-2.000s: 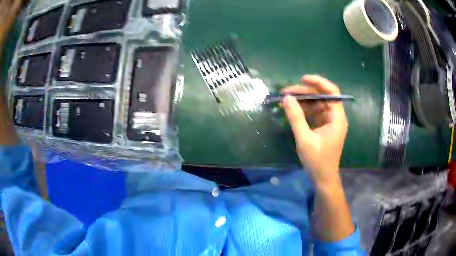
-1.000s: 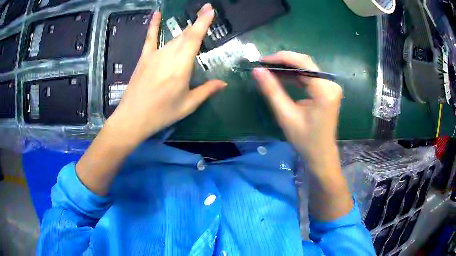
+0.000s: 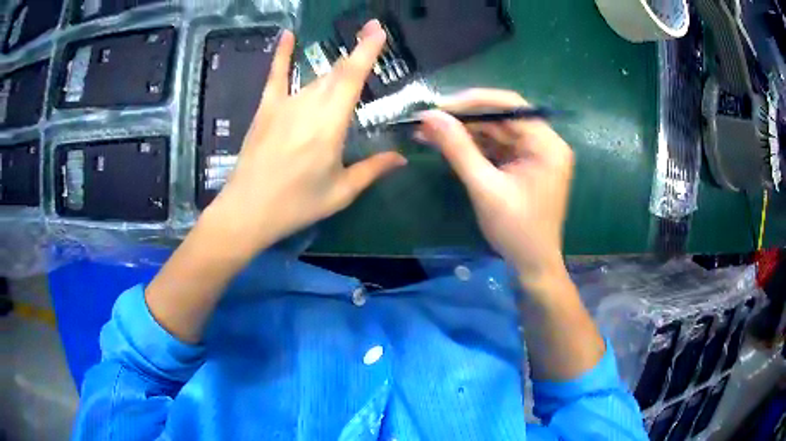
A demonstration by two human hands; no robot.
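Observation:
A black phone housing (image 3: 448, 33) lies tilted on the green bench mat at the top middle, its left part with pale strips near my left fingertips. My left hand (image 3: 306, 146) is spread with palm down, fingertips at the housing's left end; whether it presses on the housing is unclear. My right hand (image 3: 508, 164) grips dark tweezers (image 3: 526, 113) between thumb and fingers. Their pale tip points left at the lower edge of a shiny liner sheet (image 3: 392, 107), which lies partly against the housing. Any piece at the tip is too small to tell.
A clear blister tray (image 3: 183, 112) with black housings fills the left. A cream tape roll (image 3: 642, 19) is at the top right, beside a dark striped strip (image 3: 676, 138) and a grey coil (image 3: 728, 129). Film-wrapped trays (image 3: 689, 353) stand below the bench edge at the lower right.
Since two seconds ago, my left hand has come in from the left and a housing now lies at the liner sheet. My right hand has moved left with the tweezers, slightly further since one second ago.

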